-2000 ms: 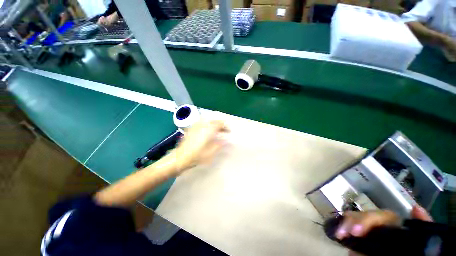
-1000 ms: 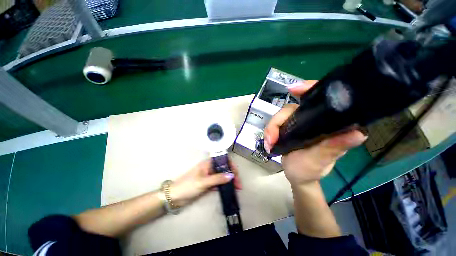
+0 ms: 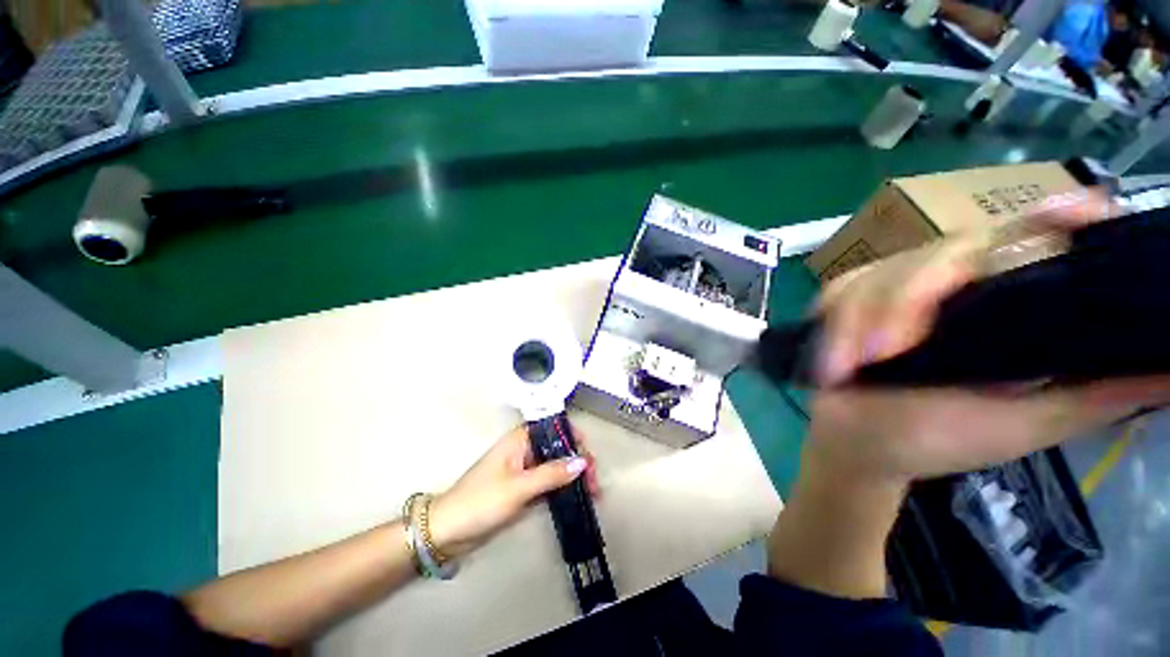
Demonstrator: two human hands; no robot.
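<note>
A hair dryer lies on the beige work mat [image 3: 347, 424], its cream-white barrel [image 3: 535, 366] with the dark round opening facing up. My left hand [image 3: 513, 481] holds its black handle [image 3: 576, 520], open inner side up. My right hand [image 3: 924, 347] grips the thick black electric screwdriver [image 3: 1026, 315], large and blurred, raised to the right of the dryer. Its tip end points left, beside the screw feeder [image 3: 686, 308], and is apart from the dryer. The bit and any screw on it cannot be made out.
A brown carton [image 3: 949, 212] stands right of the feeder. A plastic-lined black crate [image 3: 994, 539] is on the floor at right. Another hair dryer [image 3: 118, 216] lies on the green conveyor belt [image 3: 488, 180] at left, with several more far right. A white bin [image 3: 565, 35] stands across the belt.
The view has turned right. My right hand with the screwdriver has moved right and lower relative to the feeder, uncovering it. My left hand went from empty at two seconds ago to holding the handle.
</note>
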